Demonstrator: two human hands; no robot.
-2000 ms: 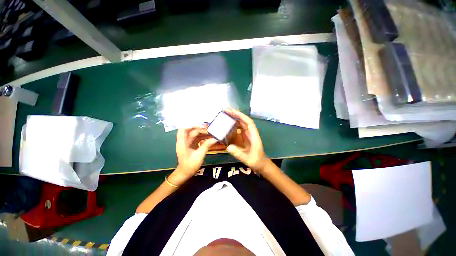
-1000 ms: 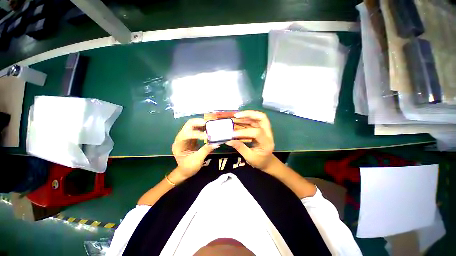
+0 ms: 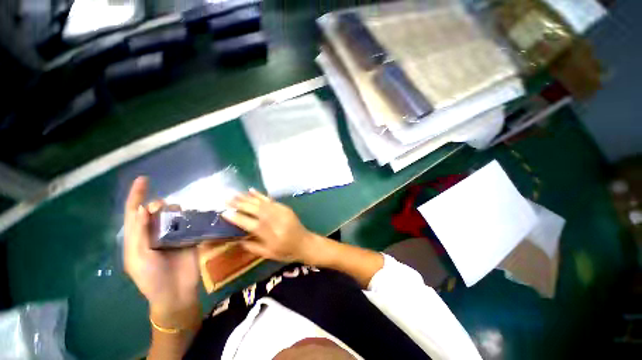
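Note:
A dark glossy oblong housing (image 3: 197, 228) is held level above the bench's front part. My left hand (image 3: 156, 256) holds its left end, with fingers pointing up around it. My right hand (image 3: 271, 228) touches its right end, fingers over the top. The yellow-edged fixture with its orange-red recess (image 3: 229, 264) sits at the bench edge below the housing and is partly hidden by it. A clear sheet (image 3: 204, 186) with lamp glare lies just beyond the housing. The picture is slightly blurred.
A film sheet stack (image 3: 301, 144) lies right of the glare. A blister tray (image 3: 440, 53) with dark housings tops a pile of sheets farther right. A white rail (image 3: 141, 146) crosses behind; dark blocks stand beyond it. A white plastic bag (image 3: 42, 330) is at lower left.
The view has turned to the right. The housing, earlier end-on between both hands, now lies lengthwise across the view, and more of the fixture shows. My left-hand fingers have opened upward.

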